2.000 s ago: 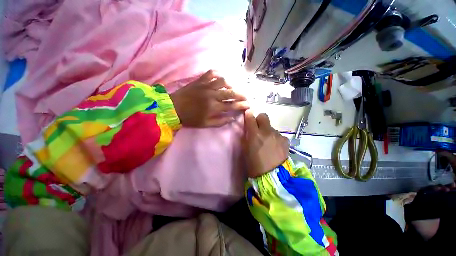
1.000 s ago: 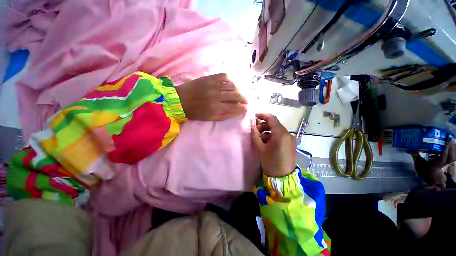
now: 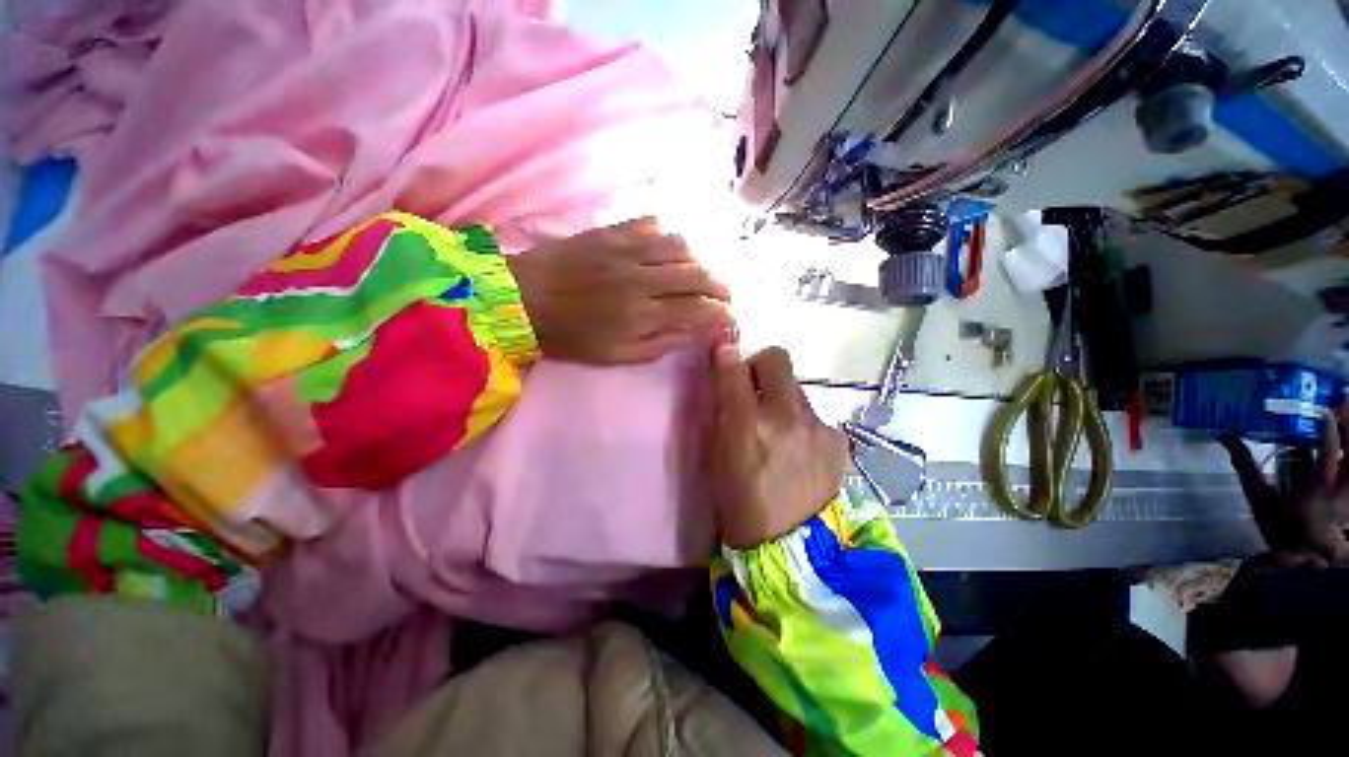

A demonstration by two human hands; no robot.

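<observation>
The pink garment piece [image 3: 592, 459] lies across the table left of the sewing machine [image 3: 1021, 89] and hangs over the front edge. My left hand [image 3: 621, 292] lies flat on the cloth, fingers pointing at the needle area. My right hand [image 3: 769, 444] pinches the cloth's right edge, its fingertips close to my left fingertips. The presser foot and needle are lost in the lamp glare.
Gold-handled scissors [image 3: 1047, 447], red and blue snips [image 3: 966, 252], a white scrap [image 3: 1036, 255], small metal parts [image 3: 987, 342] and a blue box [image 3: 1255, 399] lie at right. A ruler-marked edge [image 3: 962, 503] runs in front. Another person's hand [image 3: 1290, 496] is at far right.
My right hand has moved a little left, back against the cloth edge, after being slightly apart from it. The other person's hand at far right has shifted and spread its fingers.
</observation>
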